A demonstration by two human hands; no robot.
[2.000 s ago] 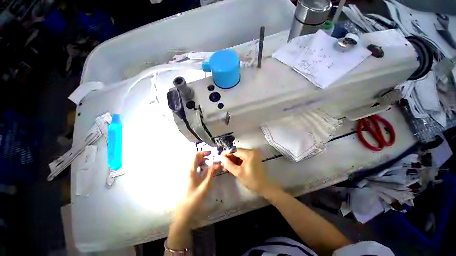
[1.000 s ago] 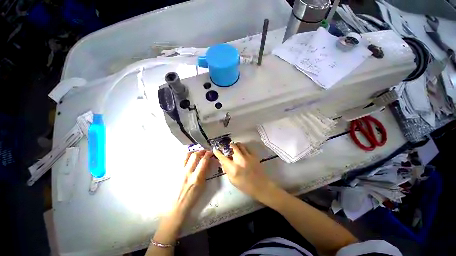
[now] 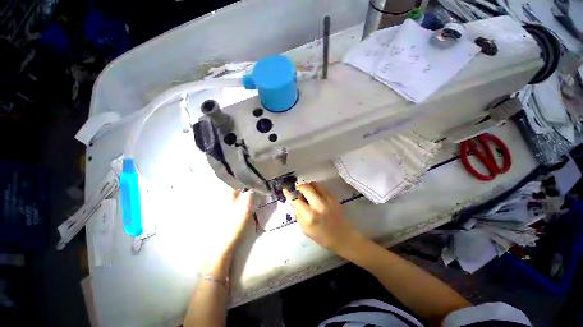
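The presser foot and needle (image 3: 285,186) show as a small dark cluster under the head of the off-white sewing machine (image 3: 383,124). My right hand (image 3: 319,216) is just right of it, fingertips at the foot. My left hand (image 3: 239,214) is left of the foot, partly washed out by the lamp glare, fingers pointing towards the machine. A pale, dark-edged rectangular patch (image 3: 273,217) lies between my hands; I cannot tell whether it is fabric or plate. Any piece under my fingertips is hidden. A stack of white cut pieces (image 3: 383,169) lies right of the needle, under the arm.
Red scissors (image 3: 486,156) lie right of the stack. A blue bottle-shaped item (image 3: 131,199) and narrow strips (image 3: 89,207) lie left. A blue cap (image 3: 276,83), papers (image 3: 415,60) and a metal flask (image 3: 385,16) stand or lie on or behind the machine. Offcuts (image 3: 495,230) hang over a blue bin.
My left hand has moved left, away from the foot, exposing the pale patch. My right hand stays at the foot. The small white piece seen between my fingertips earlier is no longer clearly visible.
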